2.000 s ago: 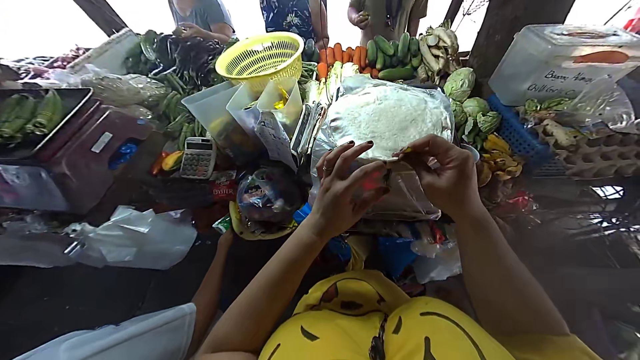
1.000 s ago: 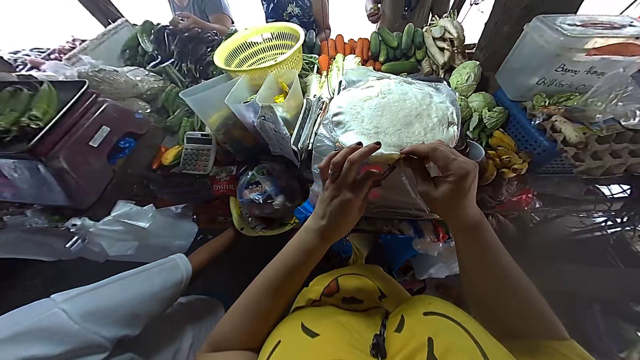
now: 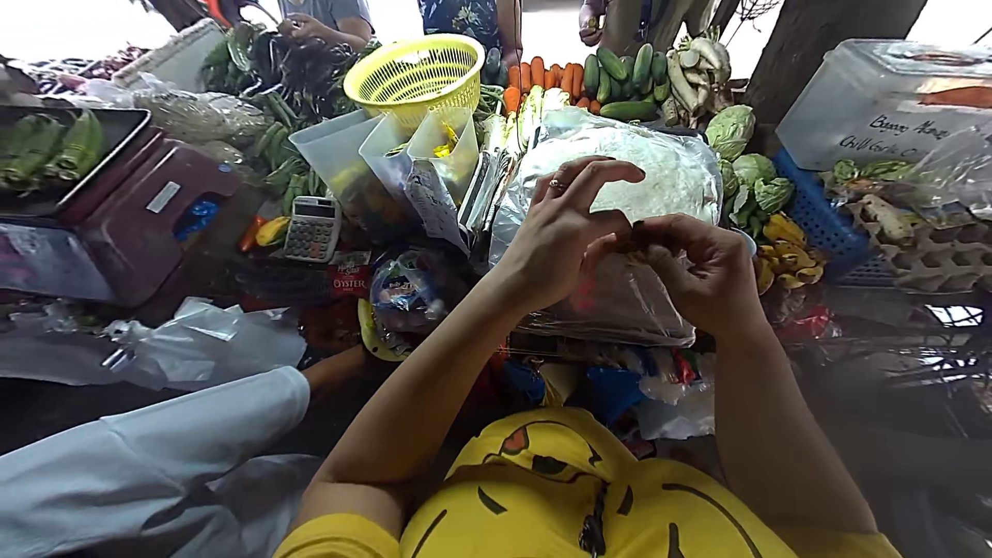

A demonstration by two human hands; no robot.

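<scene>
A plastic-covered stack or tray with a white, flaky-looking top (image 3: 659, 167) lies before me; what the white layer is I cannot tell. My left hand (image 3: 570, 225) is over its left part, fingers curled, a ring on one finger. My right hand (image 3: 697, 267) is over its front right part, thumb and fingers pinched together. The fingertips of both hands meet around something small and brownish, mostly hidden by the fingers; its kind cannot be told. Clear plastic wrap (image 3: 643, 310) hangs over the front edge below my hands.
A yellow plastic basket (image 3: 415, 77), translucent containers (image 3: 372, 167) and a calculator (image 3: 312, 229) are to the left. Carrots (image 3: 542, 77), cucumbers (image 3: 628, 74) and white radishes (image 3: 697, 70) line the back. Cabbages (image 3: 752, 170) and a blue crate (image 3: 821, 209) lie right. Another person's pale sleeve (image 3: 201, 418) reaches in at lower left.
The other person's pale-clothed arm at lower left has come further into view. My hands stay together over the white-topped stack, their fingers shifted a little.
</scene>
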